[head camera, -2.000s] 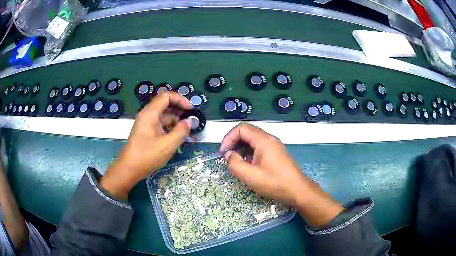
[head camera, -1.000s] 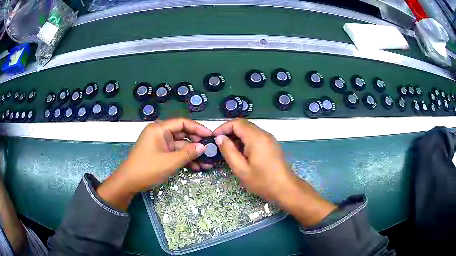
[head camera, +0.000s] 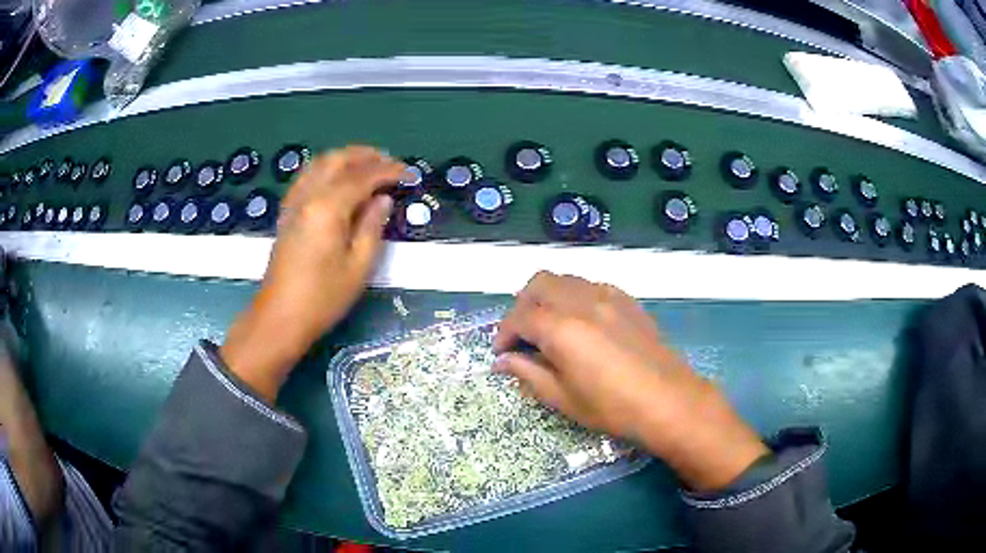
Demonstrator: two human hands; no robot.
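Observation:
My left hand [head camera: 330, 221] is over the near part of the belt, thumb and fingers apart, holding nothing that I can see. A black disc with a bright pale centre [head camera: 417, 217] lies on the belt just right of my thumb; another disc [head camera: 411, 176] is at my index fingertip, partly covered. My right hand [head camera: 589, 351] is over the upper right part of the clear tray [head camera: 348, 432], fingers curled and fingertips close together. Whether a tiny piece is between them cannot be seen. The tray is heaped with tiny pale yellow-green and silvery pieces [head camera: 443, 432].
Rows of black discs lie along the green belt [head camera: 562, 113]. A white rail [head camera: 497, 268] edges it. A few tiny pieces [head camera: 401, 307] lie loose behind the tray. Clear bags [head camera: 135, 49] and a blue packet [head camera: 62, 93] are top left, a white pad [head camera: 849, 84] top right. Dark clothing is at right.
My left hand has moved from above the tray to the belt and let go of the disc, which lies there. My right hand has come away from it to over the tray.

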